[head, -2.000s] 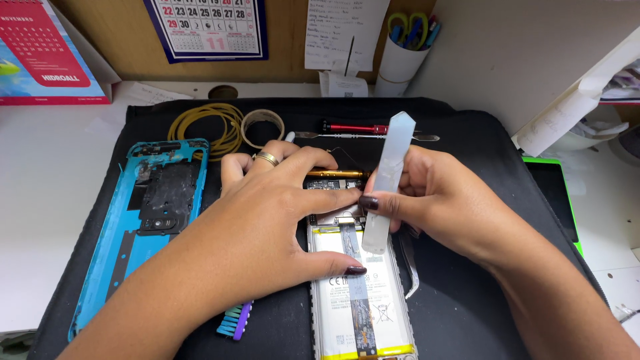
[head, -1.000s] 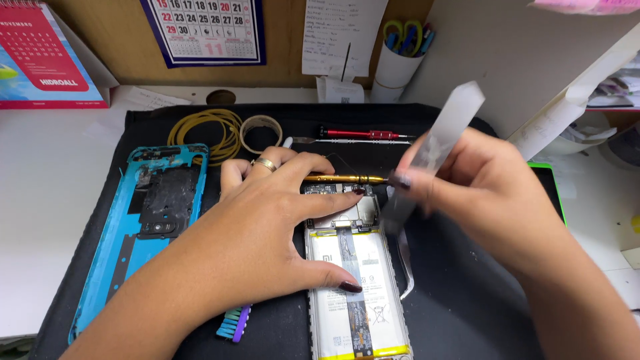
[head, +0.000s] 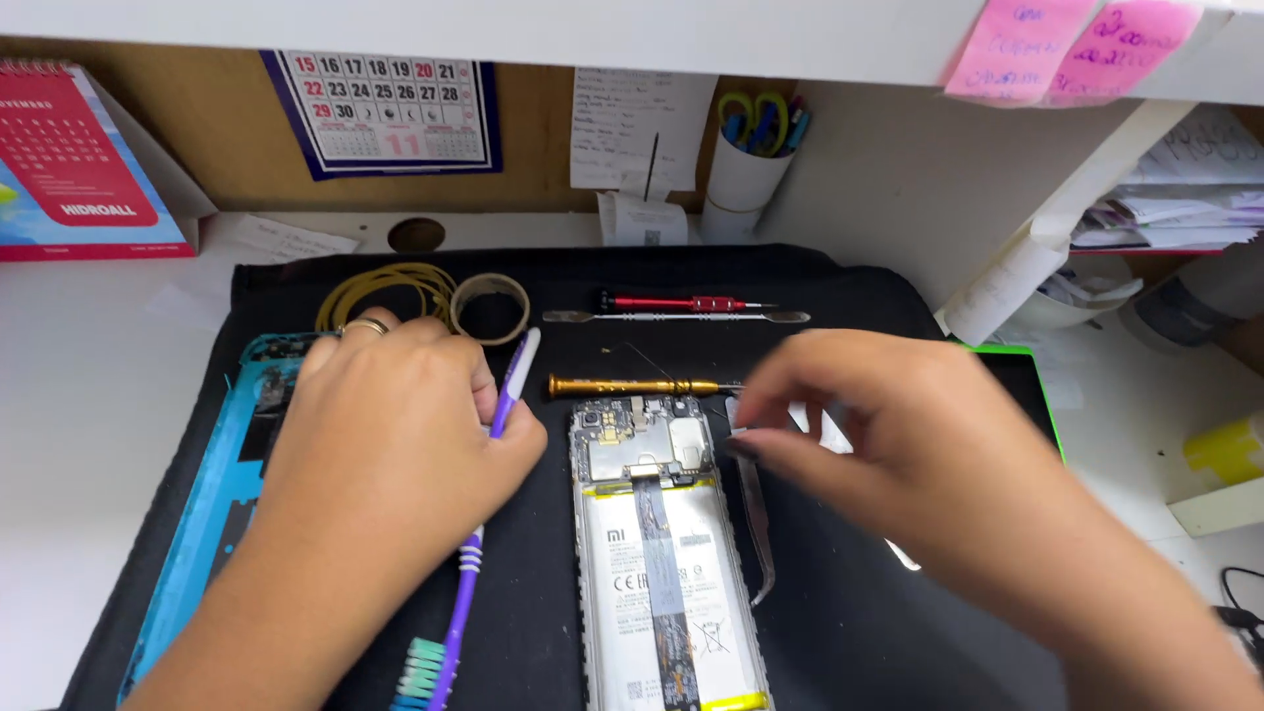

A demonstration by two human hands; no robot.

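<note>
An opened smartphone (head: 671,553) lies battery side up on the black mat, its circuit board bare at the top and a dark flex cable running down the battery. My left hand (head: 395,425) rests over a purple toothbrush (head: 456,622) left of the phone; whether its fingers grip the handle is unclear. My right hand (head: 859,415), blurred, hovers right of the board with thumb and fingertips apart, near curved metal tweezers (head: 756,523). A whitish flat piece (head: 825,430) shows partly behind that hand. A gold screwdriver (head: 632,386) lies just above the phone.
A blue phone back cover (head: 188,563) lies at left, partly under my left arm. Behind are yellow bands (head: 395,281), a tape roll (head: 491,308), a red screwdriver (head: 681,303) and a metal spudger (head: 681,317). A green-edged device (head: 1017,385) sits at right.
My left hand has left the phone's board and moved left to the toothbrush. The translucent flat strip my right hand held upright is no longer raised; that hand's fingers have parted.
</note>
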